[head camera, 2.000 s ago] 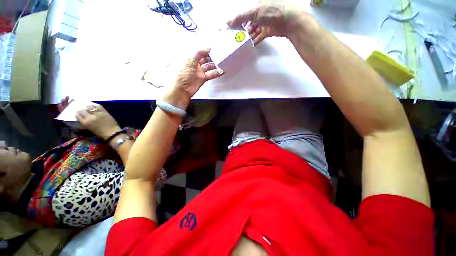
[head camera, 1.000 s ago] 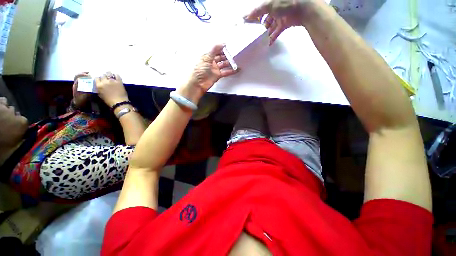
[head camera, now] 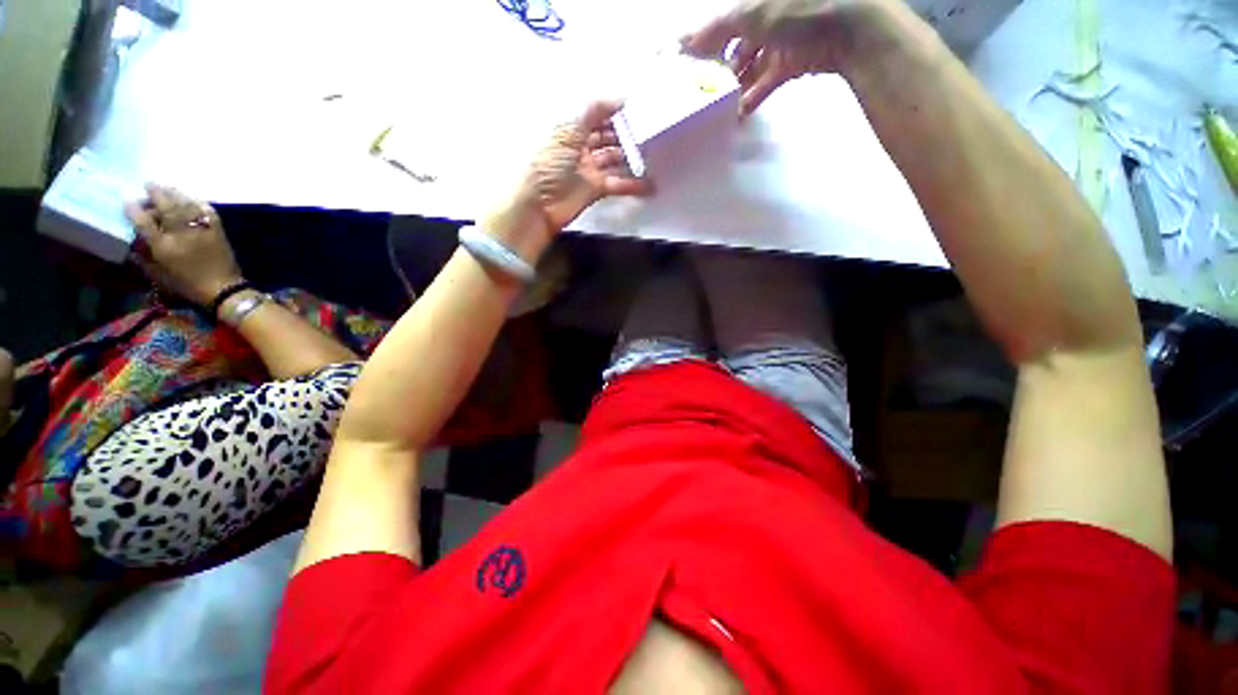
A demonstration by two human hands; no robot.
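A white gift box (head camera: 665,111) with a small yellow mark near its right end is held over the white table, at the upper middle. Its face is washed out by glare against the table. My left hand (head camera: 581,166) grips its left end, with the thumb and fingers around a narrow white edge. My right hand (head camera: 788,48) is at its far right end, fingers bent down around it. Part of that end is hidden by the fingers.
White table (head camera: 462,82) with a dark cable (head camera: 532,16) at the back and a small yellowish scrap (head camera: 394,152). White curled strips, a grey tool (head camera: 1143,211) and a yellow-handled object (head camera: 1222,147) lie right. A second worker's hand (head camera: 188,245) rests by white boxes (head camera: 92,217) at left.
The view has shifted over the table. Both hands keep hold of the box, which has tilted so its marked face shows less. The second worker's hand has moved left to the white boxes.
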